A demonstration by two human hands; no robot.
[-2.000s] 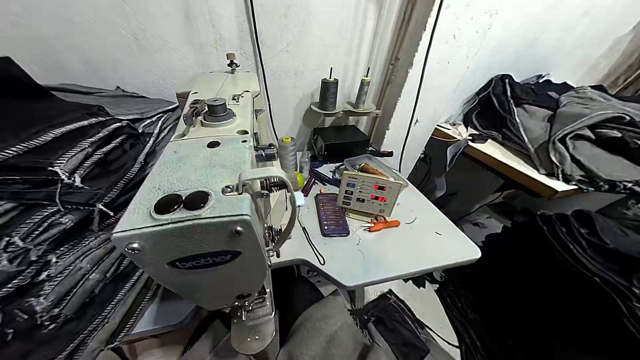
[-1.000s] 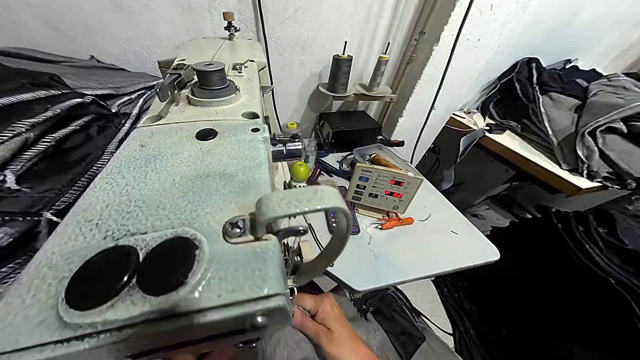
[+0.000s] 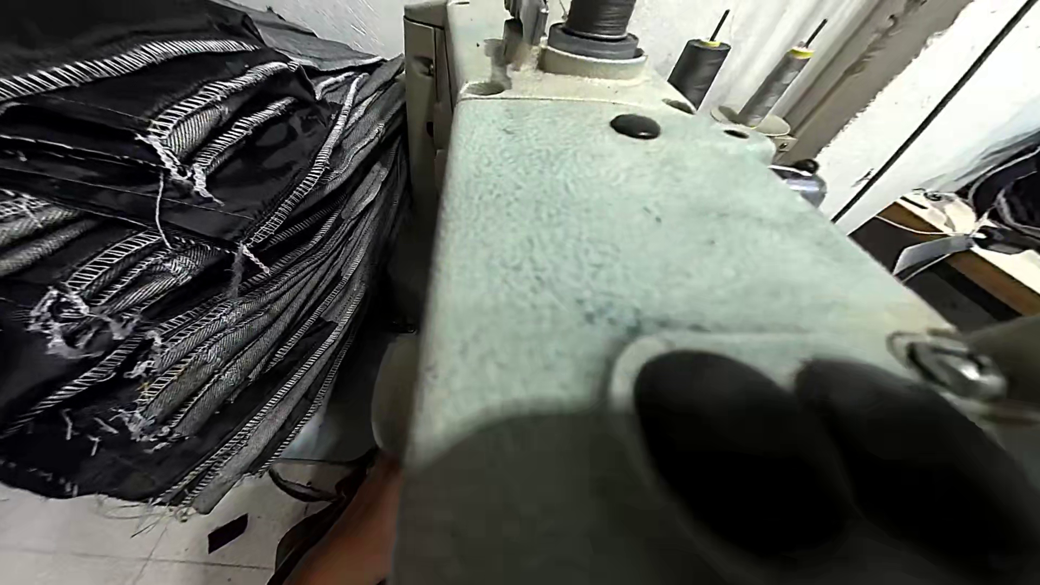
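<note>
The pale green head of a sewing machine fills the middle and right of the view, very close to the camera. Bare skin shows low down at its left edge, next to dark cloth; whether this is a hand or another part of the body is unclear. Neither of my hands can be made out. The needle area is hidden by the machine head. Left of the machine lies a tall pile of dark denim pieces with white overlocked edges and loose threads. A dark thread spool stands on top of the machine.
Behind the machine, two thread cones, one dark and one grey, stand on a holder by the wall. A wood-edged table with dark cloth is at the right. Light floor tiles show at the lower left.
The view has moved much closer to the machine head and toward the denim pile. The hand seen below the machine head one second ago is no longer visible there.
</note>
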